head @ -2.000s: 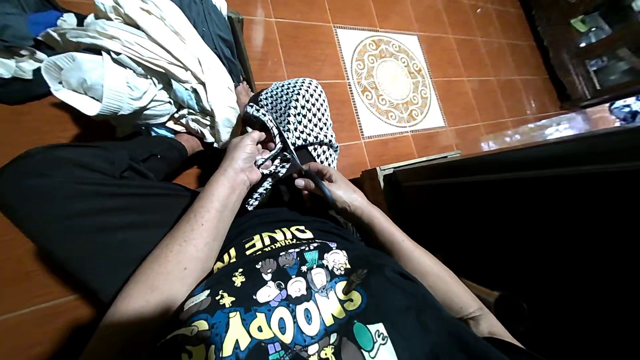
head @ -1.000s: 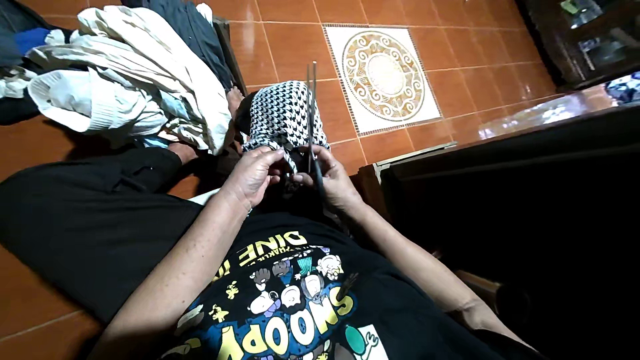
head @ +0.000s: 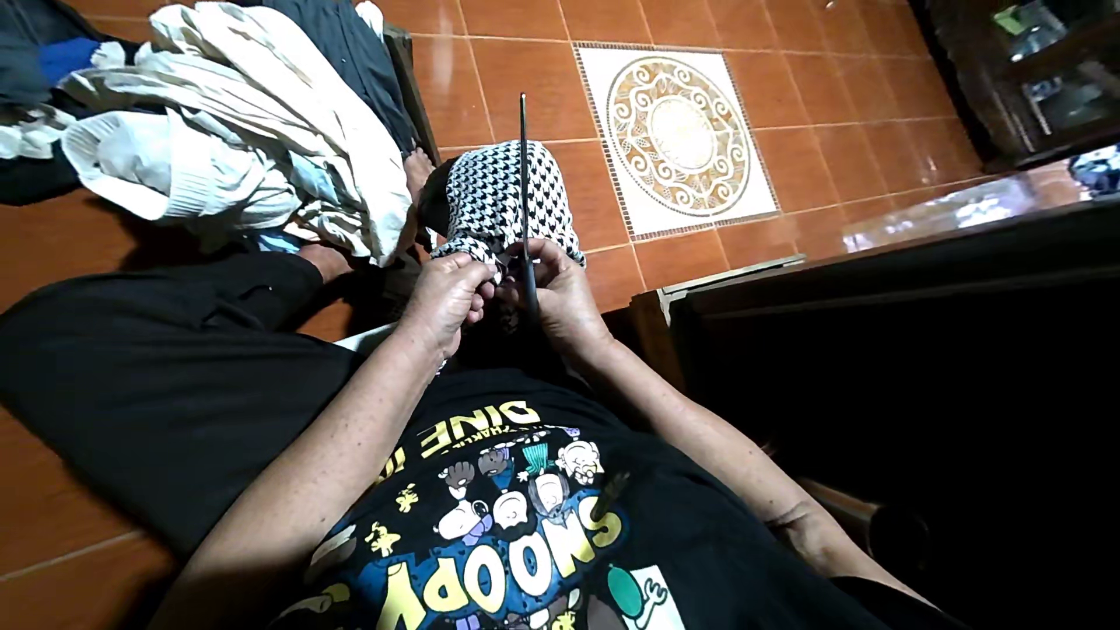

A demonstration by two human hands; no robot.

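Note:
A black-and-white houndstooth cloth (head: 506,188) lies over a dark form in front of my lap. My left hand (head: 451,297) pinches a bunched edge of it between thumb and fingers. Close on its right, my right hand (head: 560,293) holds a pair of scissors (head: 524,175) with dark handles. Their blades point away from me over the cloth and look closed, seen nearly edge-on. Part of the handles and the bunched cloth between my hands is hidden by fingers and shadow.
White and cream clothes (head: 236,131) are heaped at the upper left, beside dark garments. A dark wooden piece of furniture (head: 875,350) stands at the right. A patterned tile (head: 678,140) is set in the orange tiled floor, and a cabinet (head: 1006,79) is at the upper right.
Two seconds ago the scissors slanted across the cloth; a second ago their blades pointed away from me, slightly apart. Now the blades look together. My left hand keeps its hold on the cloth.

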